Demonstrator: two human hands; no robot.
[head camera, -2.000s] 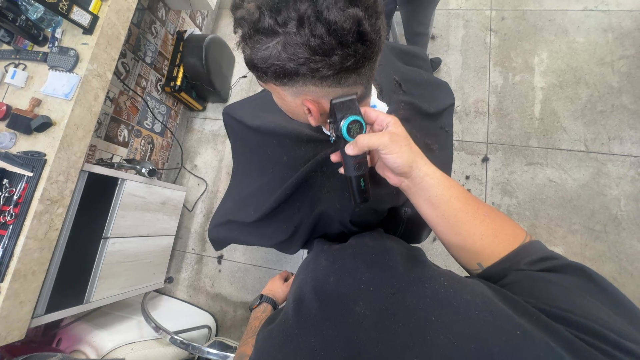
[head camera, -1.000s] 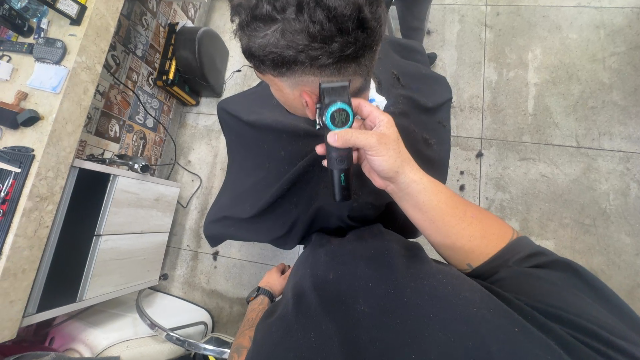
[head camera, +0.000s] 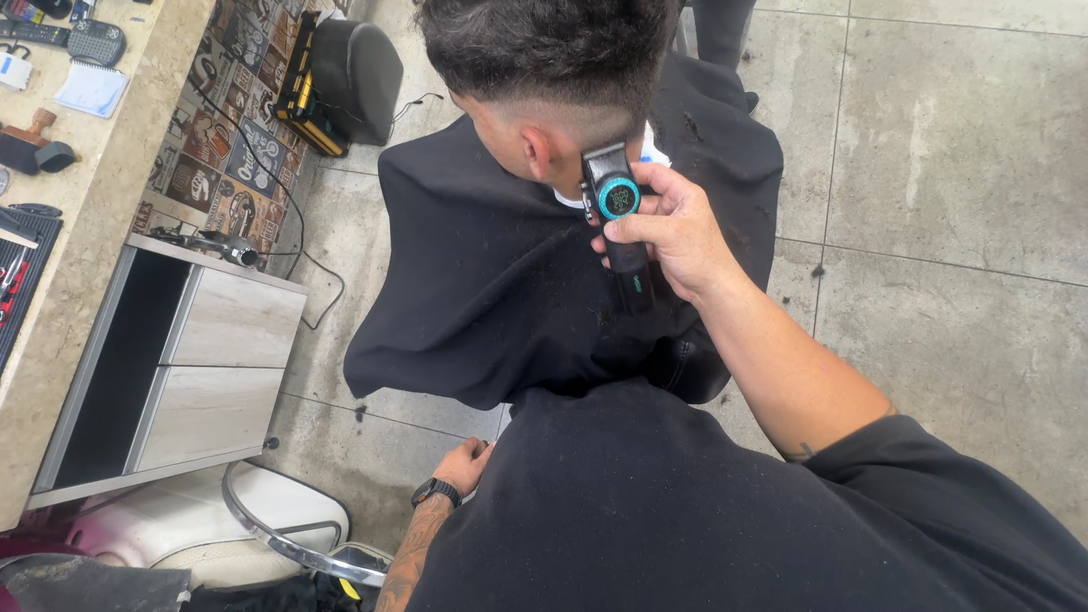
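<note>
My right hand grips a black cordless hair clipper with a turquoise ring. The clipper points up, its blade end by the lower back of a seated person's head, behind the ear. Short hair shows at the side and nape, and longer dark hair on top. A black barber cape with loose hair clippings covers the person, with a white neck strip at the collar. My left hand, below a wrist with a dark watch, hangs low beside my black shirt; its fingers are partly hidden, and whether it holds anything is unclear.
At left stands a stone counter with a brush, a notepad and a tray of tools. Below it are a cabinet and a hair dryer with a trailing cord. A black-and-yellow case and a chrome-railed chair stand nearby.
Between one second ago and now, the clipper has shifted from beside the ear to behind it, toward the nape. My left hand stays low at my side.
</note>
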